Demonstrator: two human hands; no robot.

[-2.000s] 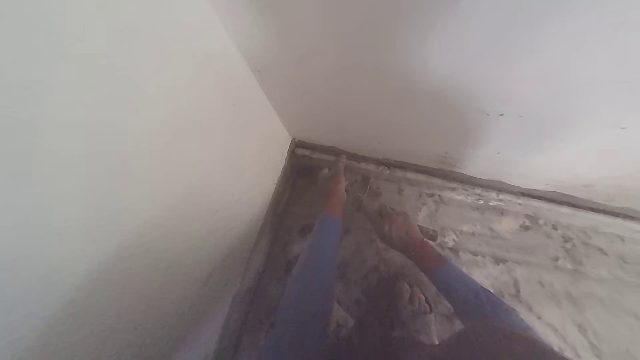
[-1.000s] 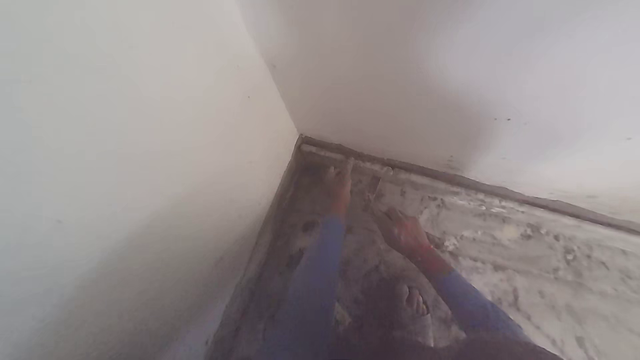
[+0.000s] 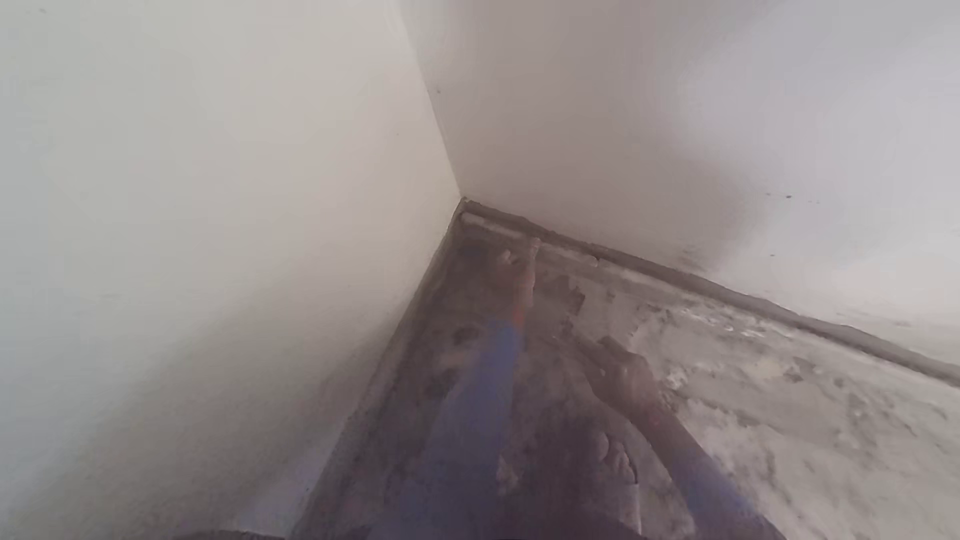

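My left hand (image 3: 523,274) reaches toward the base of the right wall, near the corner, its fingers at a pale strip (image 3: 570,253) along the floor's edge. Blur hides whether it holds anything. Lower and to the right, my right hand (image 3: 626,375) is over the rough grey floor (image 3: 750,405), fingers pointing up and left. Something thin and dark may be at its fingertips, but it is too blurred to name. Both forearms are in blue sleeves.
Two pale walls, the left wall (image 3: 225,225) and the right wall (image 3: 637,135), meet at a corner. A dark, rough band (image 3: 705,289) follows the foot of the right wall. A bare foot (image 3: 616,457) rests on the floor below my right hand.
My left hand stays near the foot of the right wall. Nothing has plainly been taken hold of or let go.
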